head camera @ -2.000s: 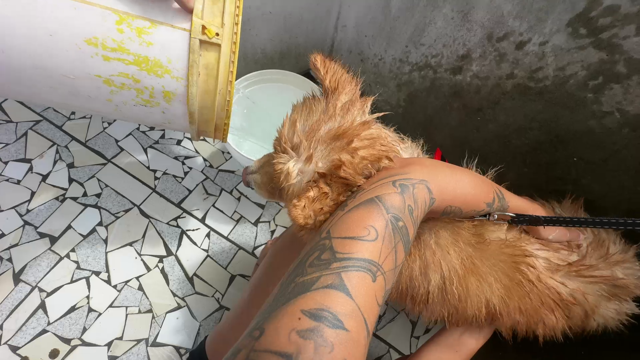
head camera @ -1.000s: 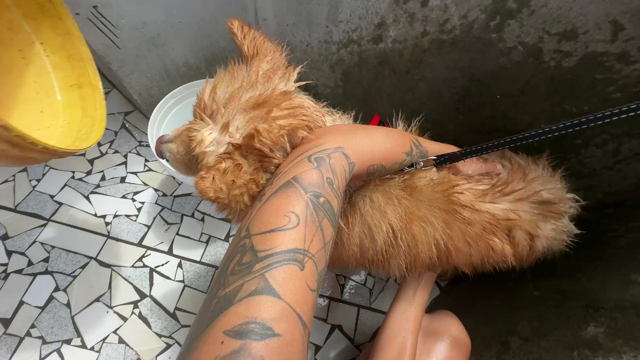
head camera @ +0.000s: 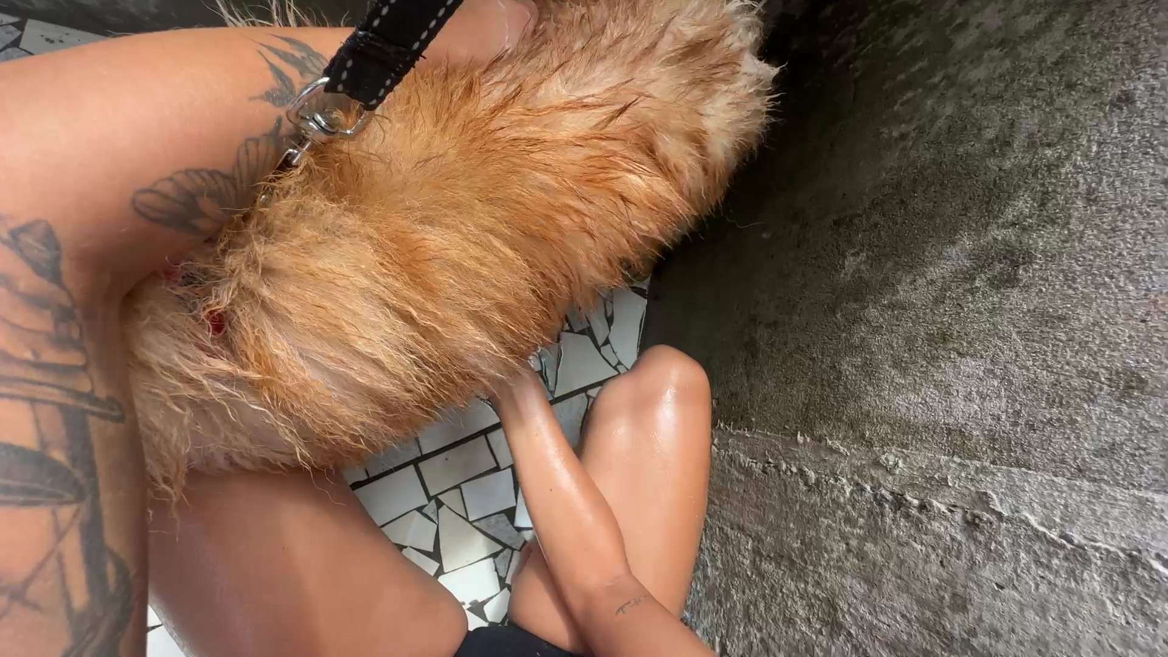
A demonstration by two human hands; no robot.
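Note:
A dog with wet orange-tan fur (head camera: 438, 219) stretches diagonally across the head view; its head is hidden or out of frame. My tattooed left arm passes over it from the left edge. Part of my left hand (head camera: 484, 32) shows at the top against the fur, behind a black leash (head camera: 388, 46) with white stitching; its fingers are hidden. The leash's metal swivel clip (head camera: 319, 119) lies by my forearm. From the bottom edge my right arm reaches up to the dog's underside, where my right hand (head camera: 518, 388) is mostly covered by fur. A bit of red (head camera: 216, 321) shows in the coat.
A rough, dark concrete wall (head camera: 912, 274) fills the right side. Broken-tile mosaic flooring (head camera: 461, 538) shows between my bent legs, with one knee (head camera: 671, 374) close to the wall.
The view has swung sharply and come closer to the dog's body. The yellow-rimmed bucket, the pale round container of liquid and the dog's head have left the frame.

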